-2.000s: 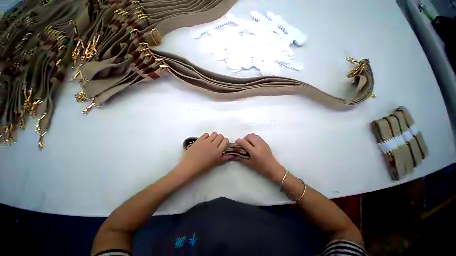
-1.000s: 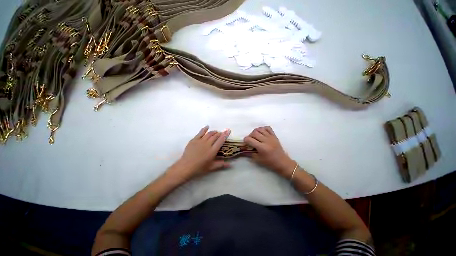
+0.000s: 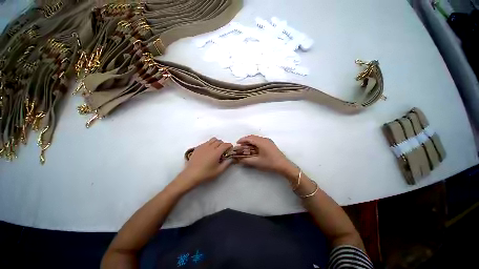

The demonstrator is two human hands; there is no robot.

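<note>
A folded strap bundle (image 3: 242, 152) lies on the white table near its front edge, in front of me. My left hand (image 3: 209, 158) grips its left part; one rounded end of the bundle sticks out beyond this hand. My right hand (image 3: 263, 152) grips its right end. Reddish-brown and gold parts show between the hands. The fingers hide most of the bundle, and no white band can be seen on it.
A loose strap pile (image 3: 113, 68) with gold hooks covers the upper left. A separated group of straps (image 3: 252, 93) curves to the right. White paper bands (image 3: 257, 50) lie behind it. Finished banded straps (image 3: 420, 157) lie near the right edge of the white table (image 3: 94, 178).
Both hands stay on the bundle with their fingers shifted. The bundle's left end, covered one second ago, shows again beside my left hand. The whole view has shifted slightly.
</note>
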